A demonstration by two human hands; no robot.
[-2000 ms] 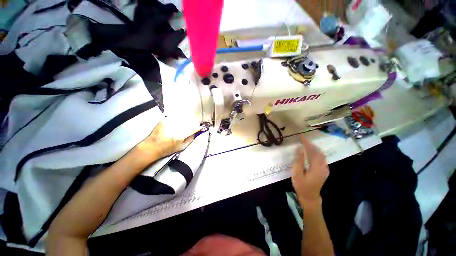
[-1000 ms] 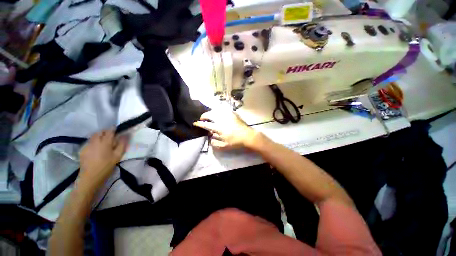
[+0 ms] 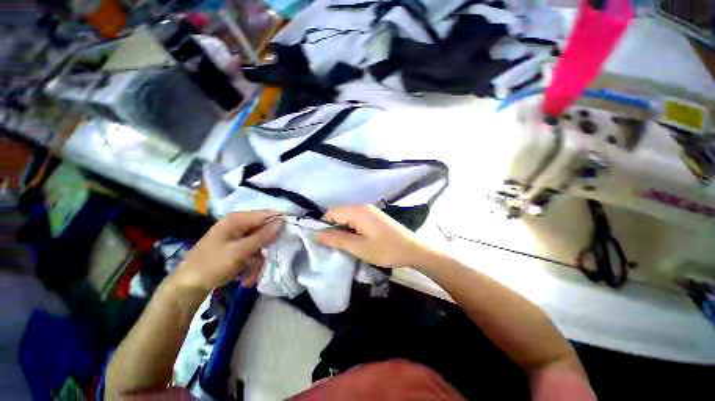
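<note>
A pale garment panel with black stripes [image 3: 364,184] lies on the table left of the needle and hangs over the front edge. My left hand [image 3: 235,249] and my right hand [image 3: 372,235] pinch its edge between the fingers, a short gap apart. A bunched pale part [image 3: 317,274] hangs below my hands. The presser foot and needle area [image 3: 521,200] of the sewing machine [image 3: 651,157] is to the right, apart from my hands. Fine detail at the fingertips is blurred.
Black-handled scissors [image 3: 604,251] stand against the machine bed. A heap of black and pale pieces [image 3: 439,47] lies at the back. A pink cone [image 3: 588,55] hangs above the needle end. A blue-edged crate [image 3: 227,345] is low left. Another white table [image 3: 117,157] is at far left.
The view has swung left. My right hand has left the needle area and joined my left hand at the panel's edge. The panel has moved away from the needle toward the table's front edge.
</note>
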